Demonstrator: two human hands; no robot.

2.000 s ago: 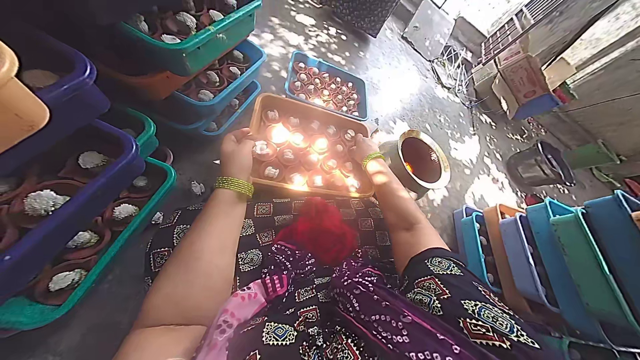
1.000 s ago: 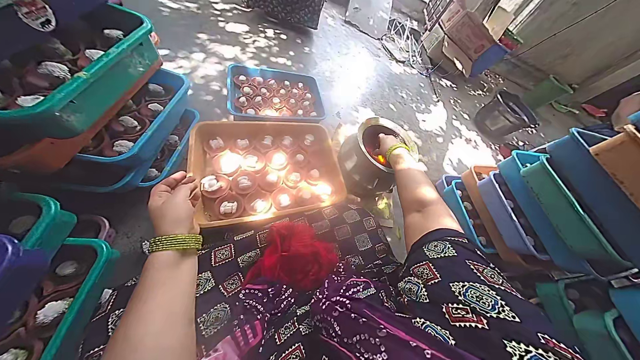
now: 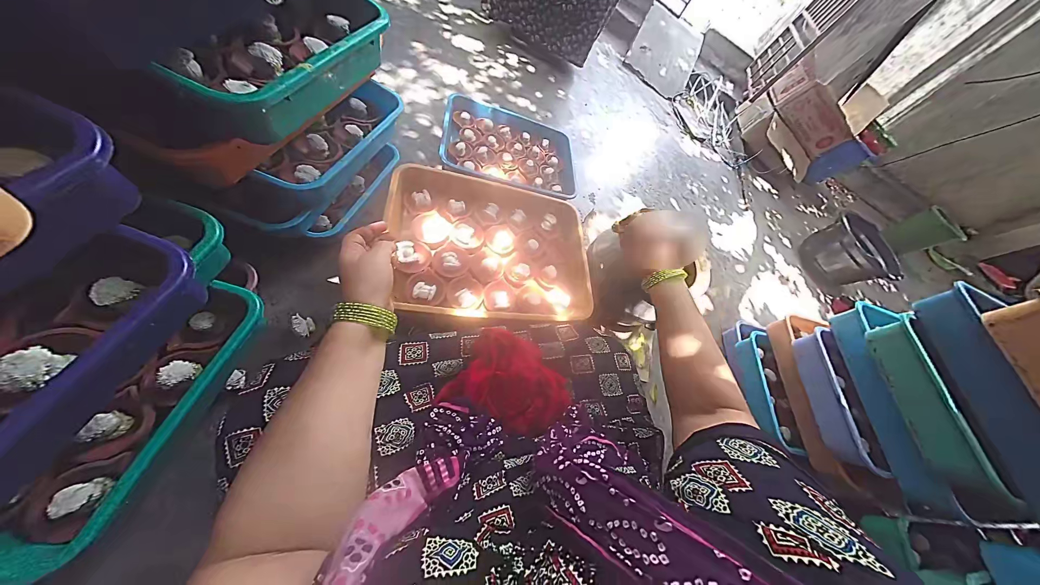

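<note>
My left hand (image 3: 366,262) is at the left rim of an orange plastic tray (image 3: 587,276), its fingers against the edge. Rows of small reddish clay cups with white tufts (image 3: 423,290) fill the tray, and bright glare lies over several. My right hand (image 3: 662,237), motion-blurred, is over a round metal pot (image 3: 613,272) right of the tray; whether it holds anything is unclear. The hand hides most of the pot's opening. A blue tray (image 3: 569,175) with similar cups sits on the floor just beyond the orange one.
Stacked trays of cups stand at the left, among them a green tray (image 3: 325,81) and a purple one (image 3: 183,280). Plastic trays (image 3: 910,366) stand in a row at the right. Farther off are a dark bucket (image 3: 851,250), a cardboard box (image 3: 812,114) and tangled wires (image 3: 707,114).
Two seconds ago both hands were at the orange tray's sides. My right hand then went into the metal pot, and now it is raised over the pot. My left hand stays at the tray's left side.
</note>
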